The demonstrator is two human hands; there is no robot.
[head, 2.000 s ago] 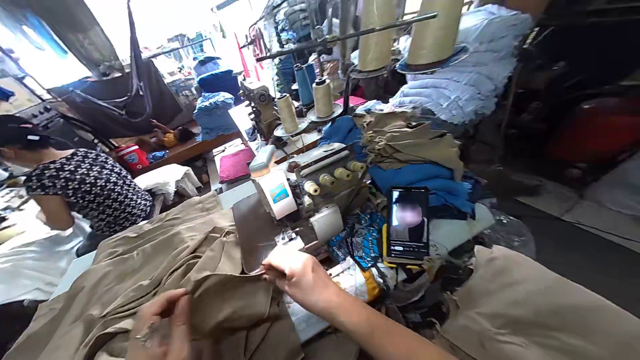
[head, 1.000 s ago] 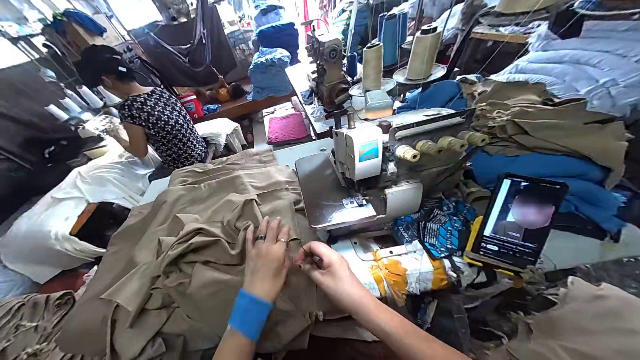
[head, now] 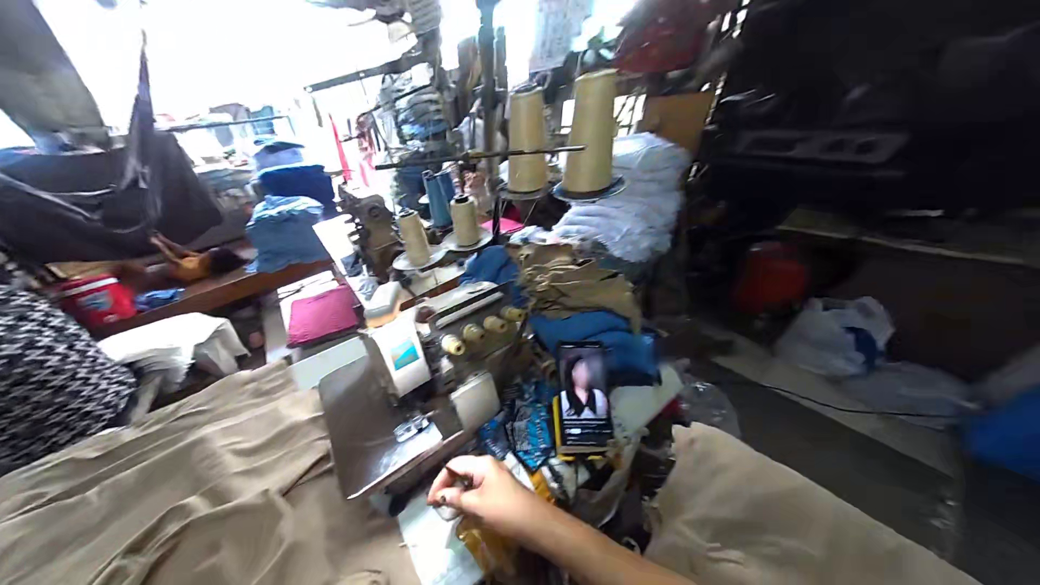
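Observation:
My right hand [head: 487,494] is curled just in front of the sewing machine [head: 406,357], over the pale machine bed and yellow tape; a small dark thing shows at its fingers, too unclear to name. My left hand is outside the view. Brown fabric [head: 211,487] lies spread on the left, up against the machine's metal plate [head: 357,422]. Another piece of brown fabric [head: 780,512] is at the lower right. A smartphone [head: 583,398] with a lit screen stands to the right of the machine.
Thread cones [head: 591,134] stand behind the machine, beside stacked pale fabric [head: 626,203]. Blue cloth [head: 601,341] and brown cloth lie behind the phone. A pink cloth [head: 323,314] is at the back left. Part of a person in patterned clothing [head: 57,374] is at the left edge.
The view has swung to the right. My left hand, on the brown fabric a second ago, has gone out of view. My right hand has come away from the brown fabric.

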